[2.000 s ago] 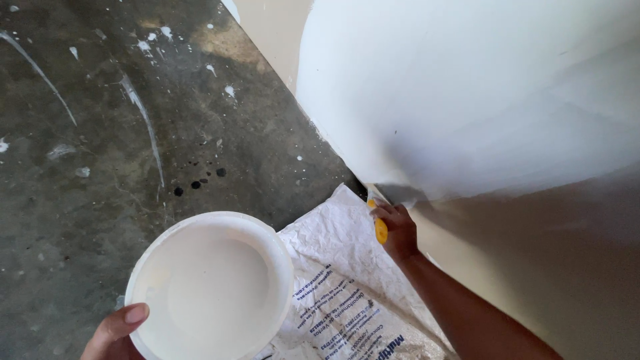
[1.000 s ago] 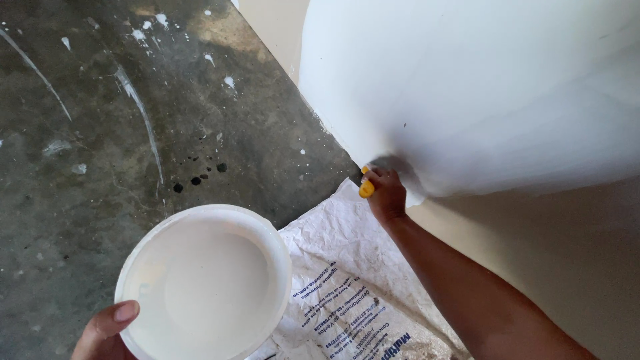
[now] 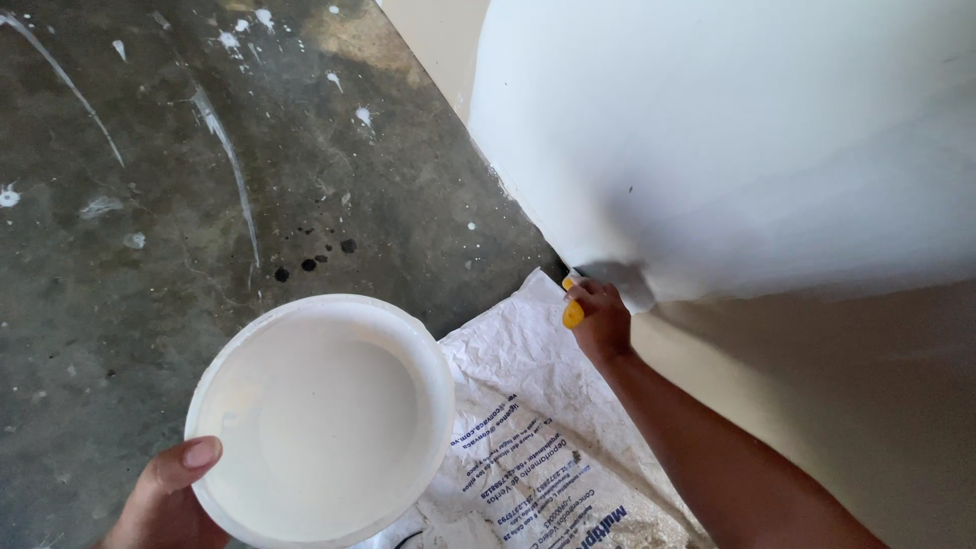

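Note:
My left hand (image 3: 171, 496), at the lower left, grips the rim of a round white plastic tub (image 3: 320, 427) with its thumb over the edge. White paint (image 3: 343, 412) lies inside the tub. My right hand (image 3: 602, 316) is closed around the yellow handle of a paintbrush (image 3: 573, 313), low against the wall where it meets the floor. The hand mostly hides the brush, and its bristles can hardly be made out. Fresh white paint (image 3: 686, 137) covers the wall above and around this hand, while the wall farther right is beige.
A crumpled white woven sack (image 3: 526, 427) with blue printing lies on the floor along the wall's foot, below my right hand. The grey concrete floor (image 3: 152, 305) bears white paint splashes, pale streaks and several dark spots. Unpainted beige wall (image 3: 762, 366) borders the white area.
My right hand has shifted slightly along the foot of the wall, staying closed on the brush. The tub remains in my left hand.

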